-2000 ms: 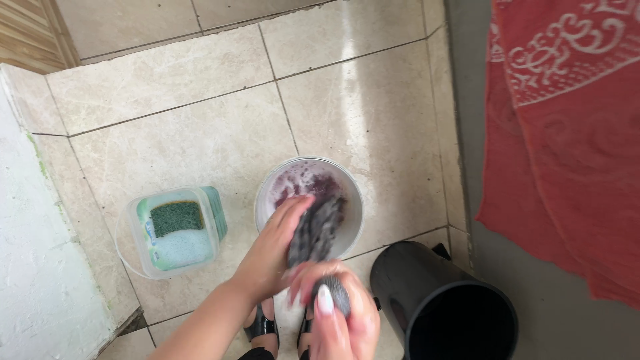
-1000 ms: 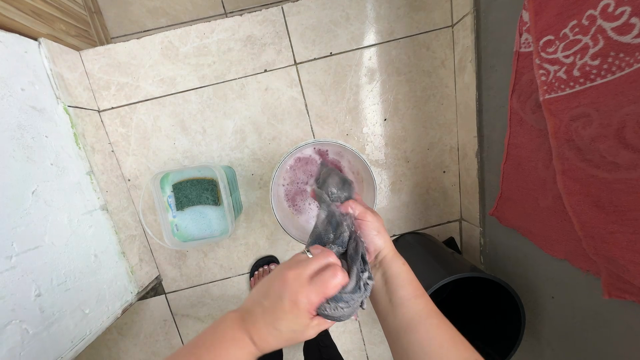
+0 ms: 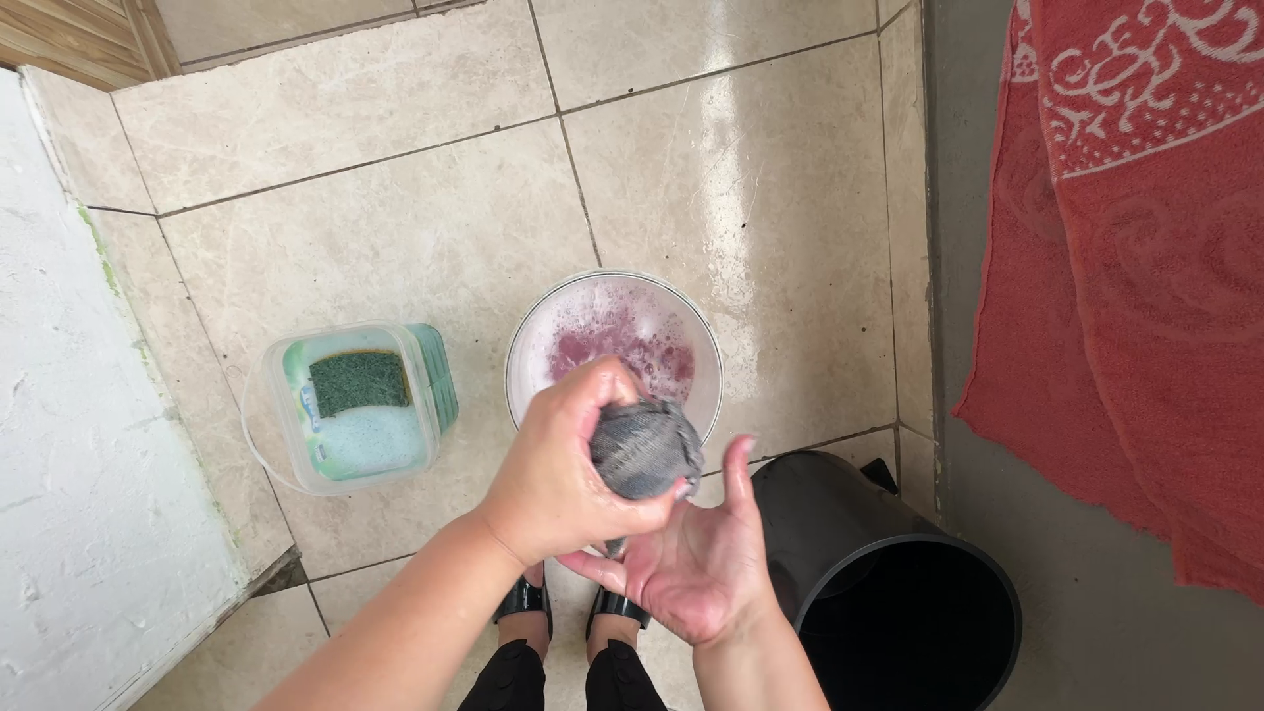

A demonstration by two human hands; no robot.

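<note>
A wet grey cloth [image 3: 642, 454] is bunched into a ball above the near rim of a white bucket [image 3: 520, 370]. My left hand [image 3: 563, 464] is closed around it, fingers on its far side and thumb on its near side. Just below and to the right, my right hand [image 3: 696, 563] is spread with the palm up and the thumb apart; a small end of cloth hangs close to its fingers. Pinkish-purple foamy water [image 3: 622, 341] lies inside the bucket.
Left of the bucket stands a clear plastic tub [image 3: 434, 395] with a green scouring sponge [image 3: 360, 383] and suds. A black bin [image 3: 825, 513] is at the lower right, a red patterned towel [image 3: 1155, 296] hangs at the right, and a white wall [image 3: 89, 444] borders the left.
The cloth hung long between both hands one second ago; now it is a compact ball in my left hand. My right hand has opened out beneath it.
</note>
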